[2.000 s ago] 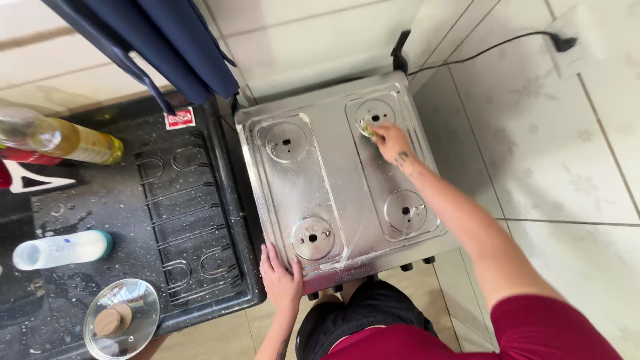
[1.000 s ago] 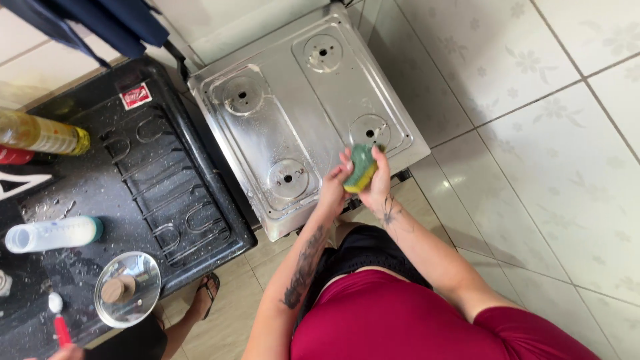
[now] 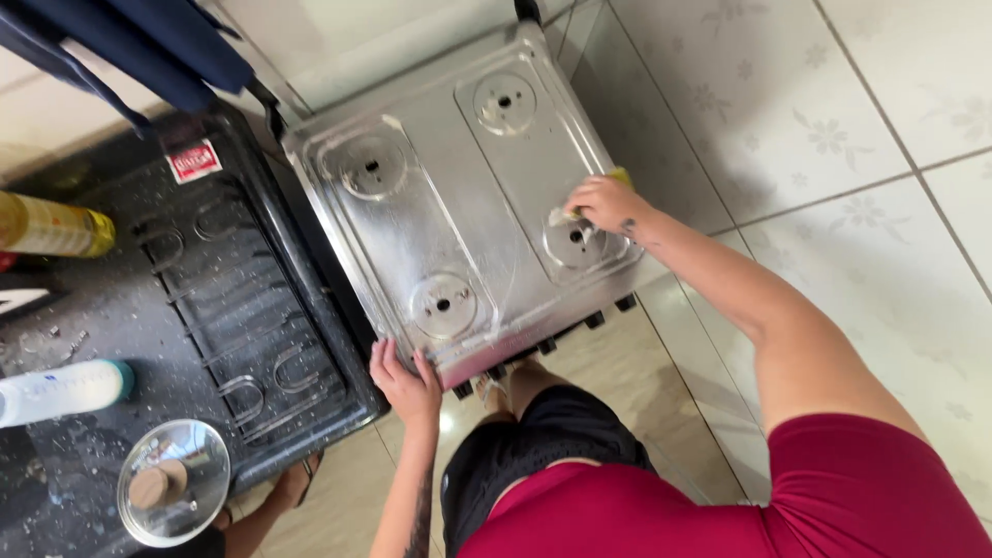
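Observation:
A stainless steel stovetop (image 3: 465, 209) with round burner recesses lies in front of me, wet and streaked with some foam. My right hand (image 3: 608, 203) is closed around a sponge (image 3: 621, 178), mostly hidden by the fingers, with its yellow side showing. The sponge rests on the steel beside the near right burner recess (image 3: 575, 237), where white foam shows. My left hand (image 3: 406, 380) lies on the stove's near left corner, fingers spread over the edge, holding nothing.
Left of the stove is a black speckled countertop (image 3: 74, 322) with wire burner grates (image 3: 232, 310), a glass lid (image 3: 174, 482), a whitish bottle (image 3: 66, 391) and a yellow bottle (image 3: 54, 225). Dark blue cloth (image 3: 155, 46) hangs behind. Another person's foot (image 3: 298, 477) shows below the counter.
My hands were together around the sponge a second ago. Now my left hand is on the stove's corner and my right hand has the sponge on the steel, nearer than the far burner recess it touched earlier.

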